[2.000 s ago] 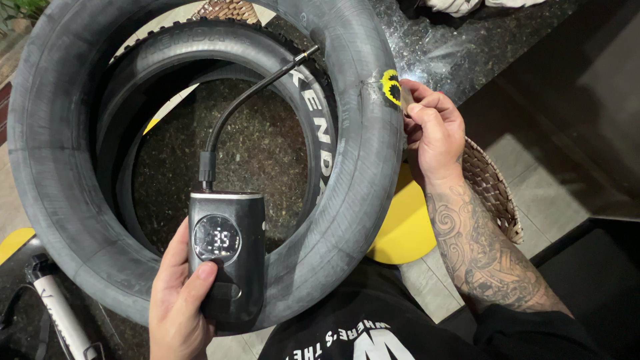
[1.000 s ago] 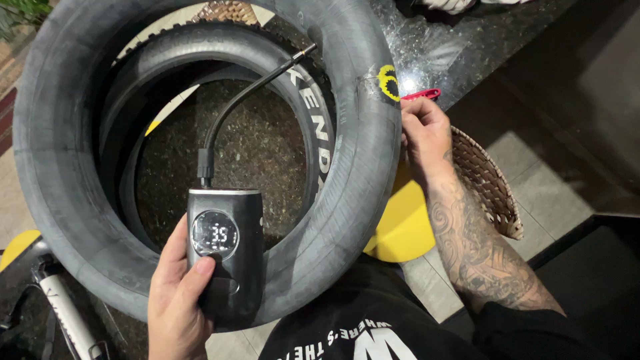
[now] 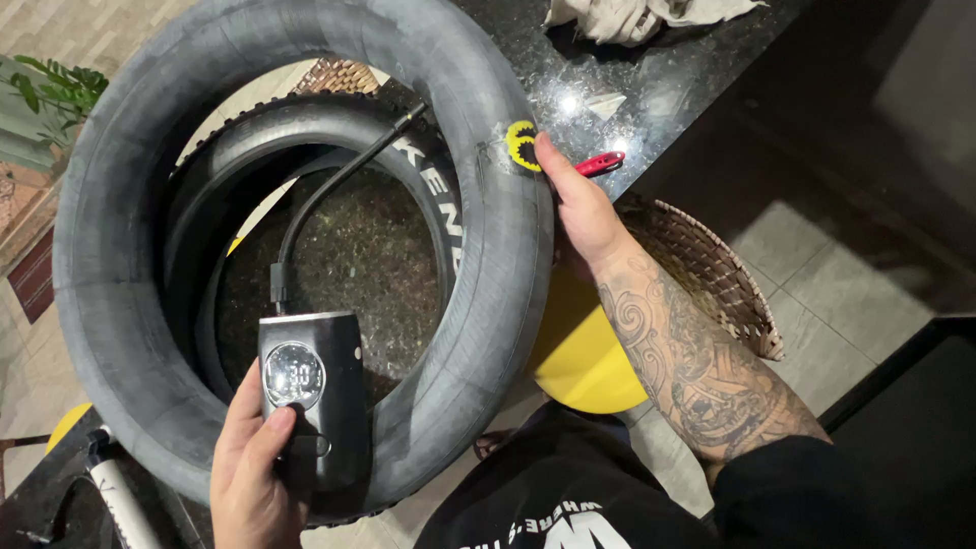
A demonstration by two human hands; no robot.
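My left hand (image 3: 255,465) grips a black portable electric air pump (image 3: 328,404) with a lit round display, the thumb just below that display. A black hose (image 3: 324,183) runs from the pump's top up to the inner side of an inflated grey inner tube (image 3: 114,252). On the tube's right side sit yellow-edged black patches (image 3: 523,145). My right hand (image 3: 579,198) holds the tube's outer edge beside them, thumb on top; its fingers are hidden behind the tube. Under the tube lies a black Kenda tire (image 3: 305,126) with a knobby tread.
A red-handled tool (image 3: 601,164) lies on the dark stone countertop (image 3: 671,84) beyond my right hand, with a crumpled cloth (image 3: 633,17) farther back. A woven placemat (image 3: 709,267) and a yellow round seat (image 3: 595,366) are at the right. A white hand pump (image 3: 122,499) lies lower left.
My right hand has moved up onto the tube's edge beside the patches. The red-handled tool, hidden at first, now shows. The number on the pump's display has dropped.
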